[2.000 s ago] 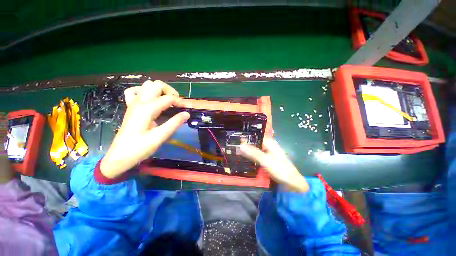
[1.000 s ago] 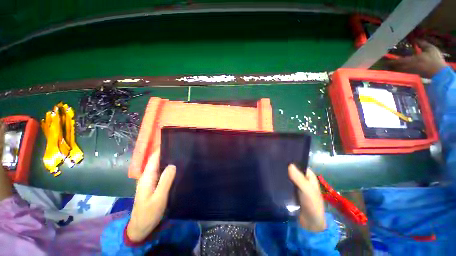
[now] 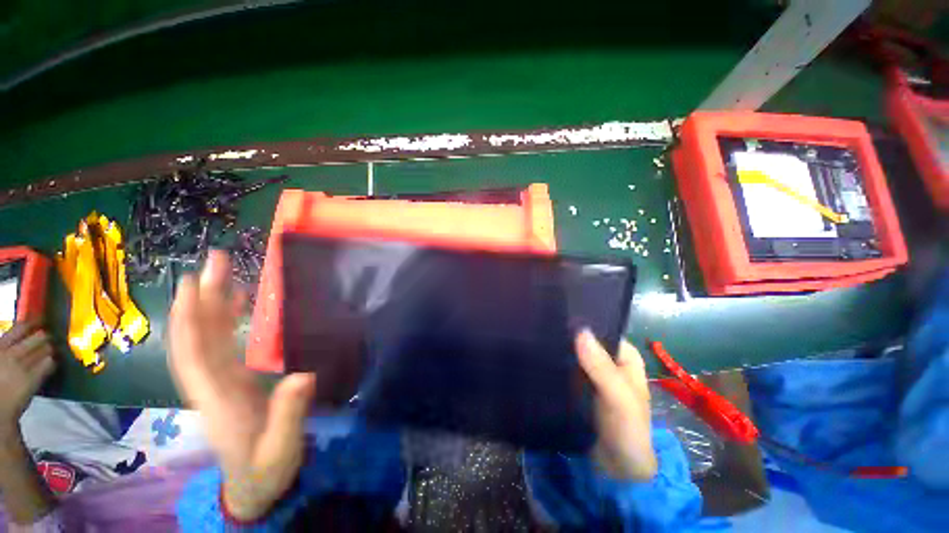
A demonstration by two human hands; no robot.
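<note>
The tablet unit [image 3: 458, 338] is held up with its black screen face towards me, slightly blurred, over the near edge of the red foam tray [image 3: 416, 221]. My right hand [image 3: 620, 406] grips its right edge, thumb on the screen. My left hand [image 3: 234, 390] is blurred, fingers spread, just off the tablet's left edge, holding nothing. The tablet hides its own open side and the near part of the tray.
A tangled black pile [image 3: 193, 213] and orange flex cables [image 3: 99, 292] lie left. Another unit sits in a foam tray [image 3: 708, 224] at right. White scraps [image 3: 624, 234] lie between. A red tool [image 3: 708, 404] is at the right bench edge. A coworker's hand [image 3: 21, 364] is far left.
The tablet has gone from open side up in the tray to lifted, screen face showing. My left hand has just let go of its left edge and opened. The coworker's arm at right has drawn back.
</note>
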